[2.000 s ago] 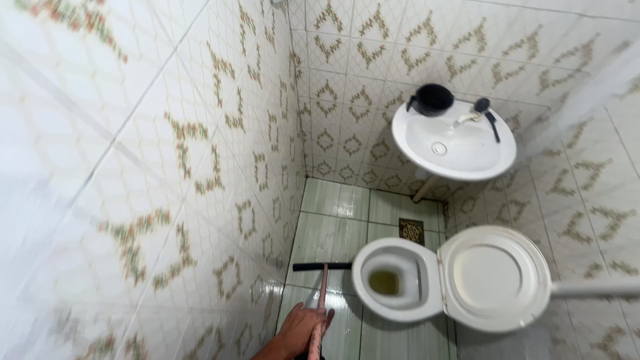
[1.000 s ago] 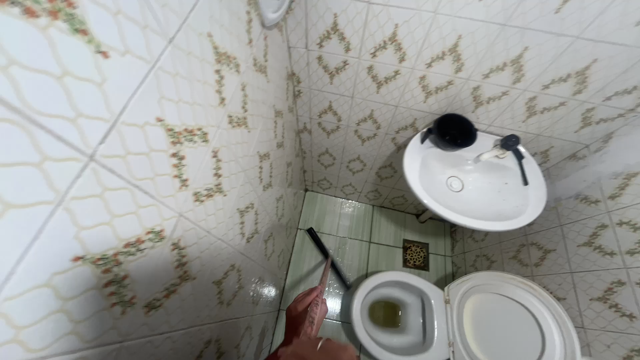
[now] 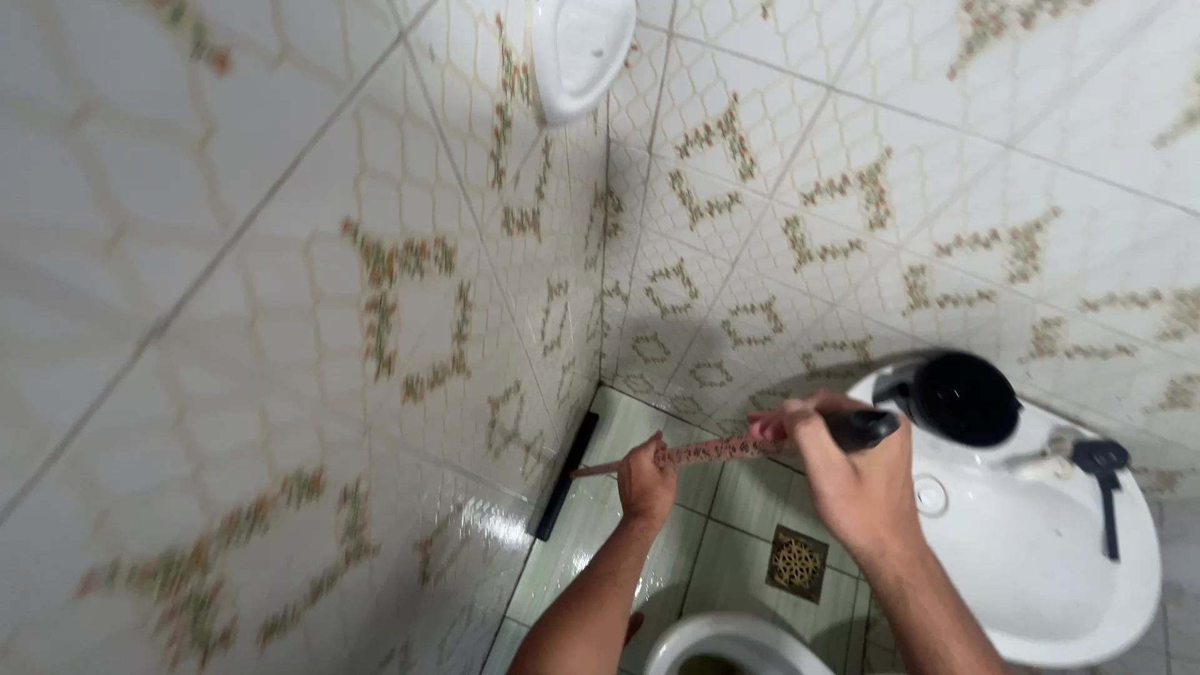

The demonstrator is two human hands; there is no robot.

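A floor squeegee with a patterned pink handle (image 3: 708,451) and a black blade (image 3: 566,476) lies across the view. Its blade is against the foot of the left tiled wall, on the wet green floor tiles. My left hand (image 3: 647,478) grips the handle partway down, nearer the blade. My right hand (image 3: 848,469) is closed around the upper end, where a black grip (image 3: 861,429) shows, near the sink's left edge. The pole slants from my right hand down to the blade.
A white sink (image 3: 1059,600) on the right holds a black bowl-like vessel (image 3: 966,398) and a black-handled item (image 3: 1109,497) on its rim. A brass floor drain (image 3: 797,562) lies between sink and toilet bowl (image 3: 731,633). A white ceramic fixture (image 3: 583,61) juts from the wall above.
The squeegee blade has moved from beside the toilet to the foot of the left wall and turned. Both hands now show apart on the handle. The view has shifted left.
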